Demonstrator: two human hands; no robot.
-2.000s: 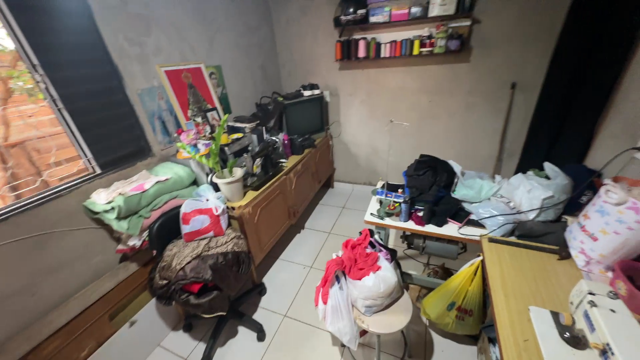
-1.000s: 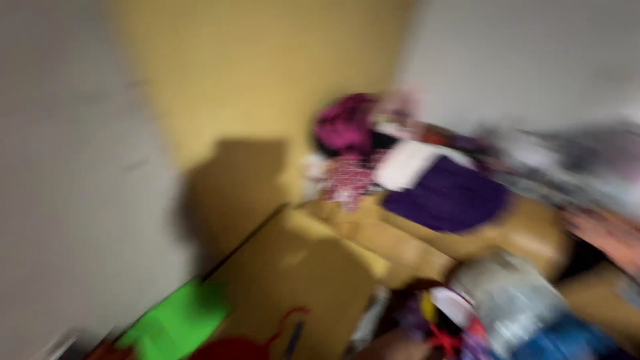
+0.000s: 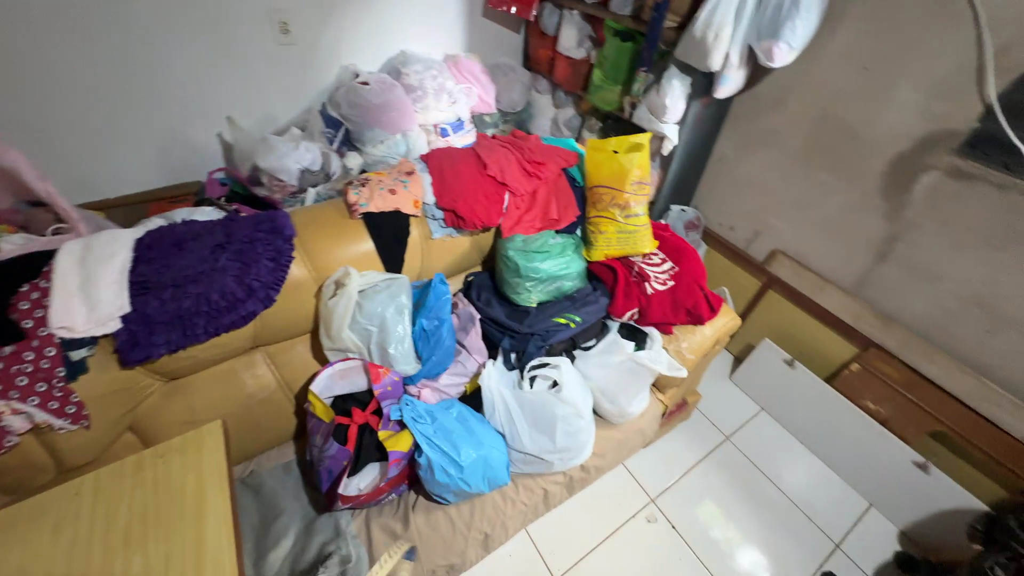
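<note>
Neither of my hands shows in the head view now. A tan padded sofa runs across the view, heaped with clothes and plastic bags. A purple shaggy textile and a white cloth drape over its backrest at the left. On the seat stand a purple patterned bag with dark cloth inside, a blue plastic bag and a white plastic bag. Red cloth lies on the backrest beside an upright yellow bag. A green bag rests on dark blue clothing.
A light wooden tabletop juts in at the lower left. White floor tiles lie right of the sofa, with a white panel along the wall. Shelves with bagged goods stand behind; white bags hang at the upper right.
The view has swung from the room with the sewing machine to the sofa. A blurred hand at the right edge one second ago is out of view now.
</note>
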